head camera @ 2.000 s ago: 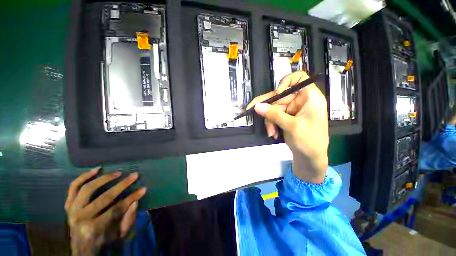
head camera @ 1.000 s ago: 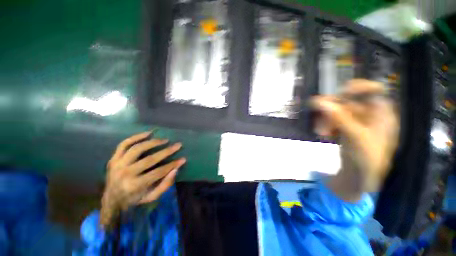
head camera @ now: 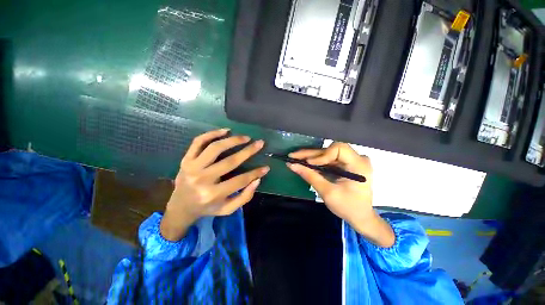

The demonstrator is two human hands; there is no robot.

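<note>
My right hand [head camera: 343, 181] holds black tweezers [head camera: 325, 170] like a pen, their tip pointing left, close to the fingertips of my left hand. My left hand [head camera: 209, 176] lies over the green mat's front edge with fingers spread; no held thing shows in it. Whether a tiny piece is at the tweezer tip is too small to tell. Beyond my hands, the black foam tray [head camera: 257, 65] holds silver phone mid-frame units [head camera: 320, 50] in its pockets, with black strips and orange tabs. A white sheet [head camera: 418, 179] lies in front of the tray, partly behind my right hand.
Clear sheets with gridded small parts [head camera: 167, 71] lie on the green mat [head camera: 54, 77] left of the tray. A blue sleeve or smock [head camera: 42, 196] is at the left edge beside brown cardboard [head camera: 128, 202]. Blue floor with yellow marks shows below.
The view has shifted left, showing the gridded clear sheets. My right hand with the tweezers has left the tray's units and come beside my left hand.
</note>
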